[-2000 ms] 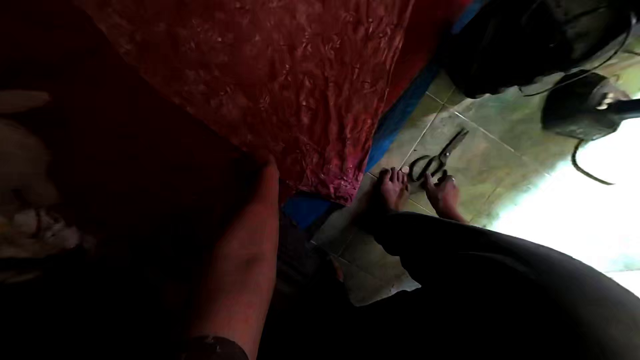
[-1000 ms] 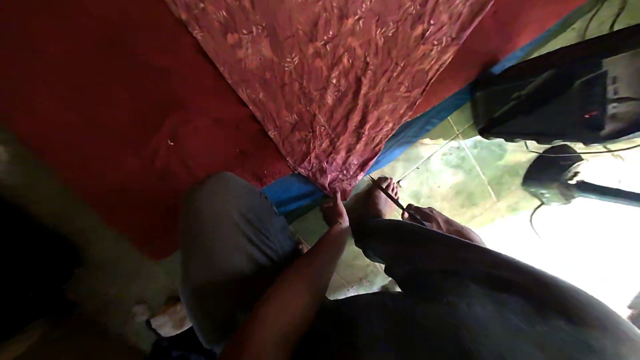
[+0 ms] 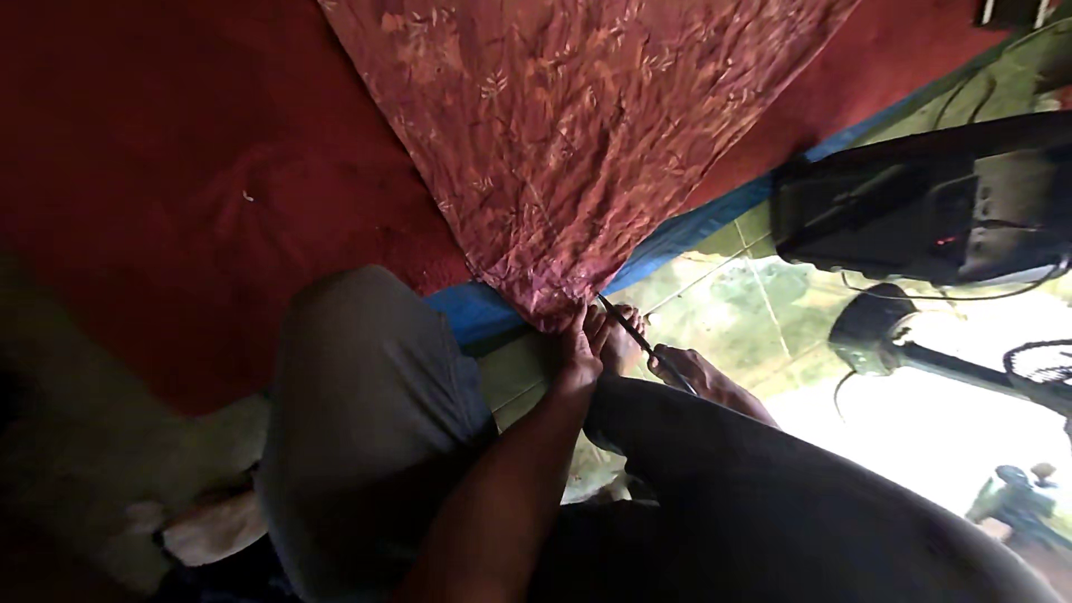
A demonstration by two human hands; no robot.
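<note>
A red cloth with a leaf pattern (image 3: 569, 126) narrows to a gathered, wrinkled end near the middle of the view. My left hand (image 3: 582, 343) grips that end between thumb and fingers. My right hand (image 3: 691, 368), just to the right and slightly lower, holds dark metal scissors (image 3: 632, 331) by the handle part. Their tip reaches the cloth's edge beside my left fingers. Whether the blades are apart cannot be told. A bare foot (image 3: 621, 347) is partly hidden behind my left hand and the scissors.
A plain red cloth (image 3: 167, 167) lies under the patterned one, with a blue sheet (image 3: 473, 314) along its edge. A black appliance (image 3: 888, 201) with a cable and a dark base with a pole (image 3: 871, 331) stand on the tiled floor (image 3: 754, 327). My trousered knees (image 3: 360, 352) frame my left arm.
The scissors lay on the floor by my right hand; now they are in it, at the cloth. My left hand has moved to the gathered end and taken hold. The view has shifted.
</note>
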